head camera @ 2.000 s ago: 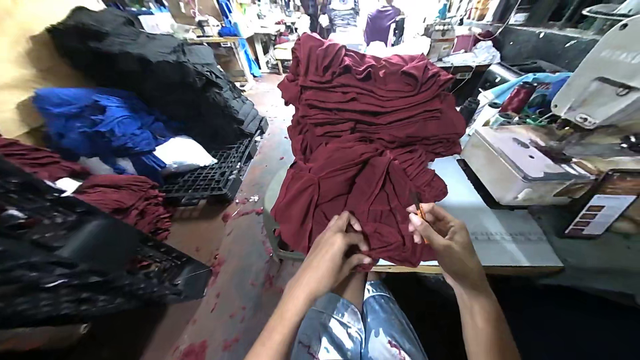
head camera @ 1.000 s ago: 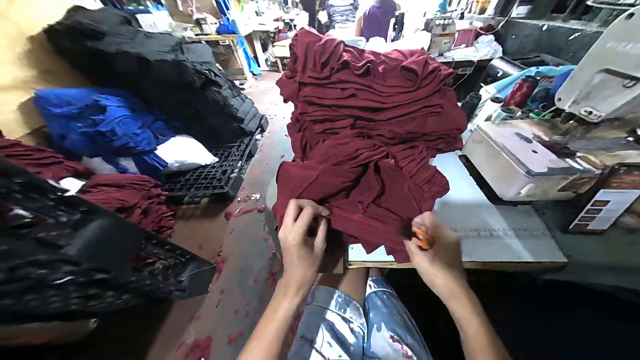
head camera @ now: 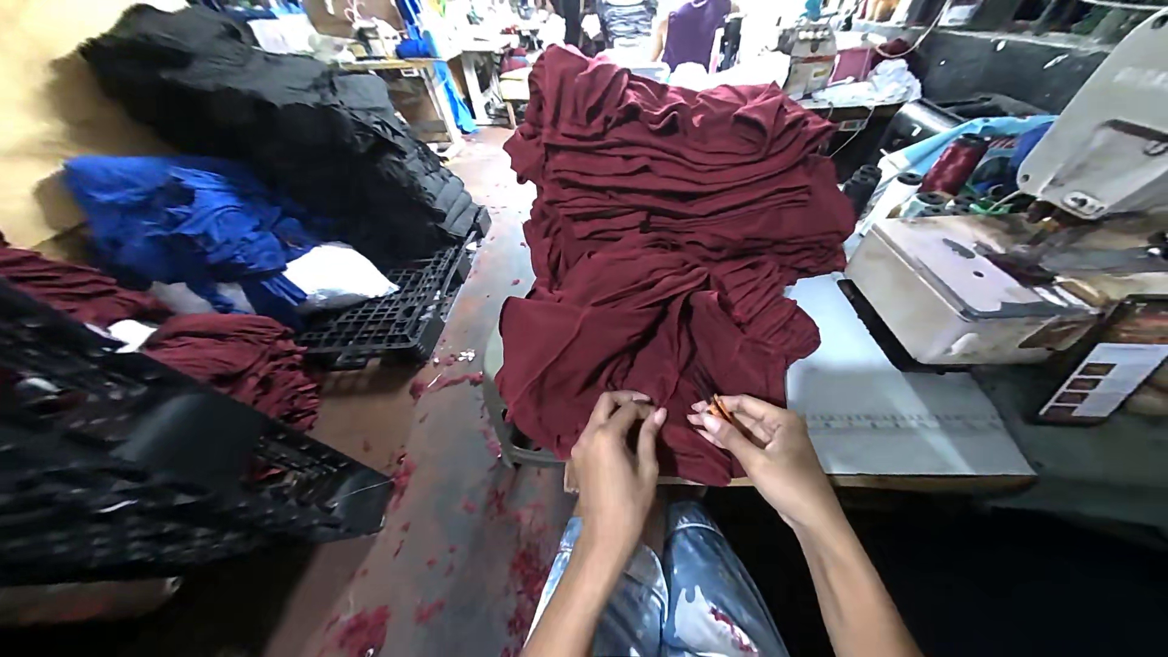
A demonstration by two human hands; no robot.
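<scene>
A tall heap of maroon fabric pieces (head camera: 675, 173) lies before me, its near part draped over the table edge. My left hand (head camera: 619, 456) pinches the near piece of maroon cloth (head camera: 584, 365) between thumb and fingers. Just to the right, my right hand (head camera: 762, 447) holds a small orange-handled tool (head camera: 719, 409), perhaps thread snips, with its dark tip over the cloth. The tool's full shape is partly hidden by the fingers.
On the right stand an industrial sewing machine (head camera: 967, 292) and maroon thread spools (head camera: 954, 166) beside a pale tabletop (head camera: 903, 429). Black crates (head camera: 182, 456), a black pallet (head camera: 392, 310) and blue fabric (head camera: 182, 219) are at left. A person (head camera: 695, 36) sits far back.
Since a second ago my hands have come closer together over the cloth. The near cloth, then stretched between both hands, now lies spread and bunched, and the right hand has turned, showing more of the tool.
</scene>
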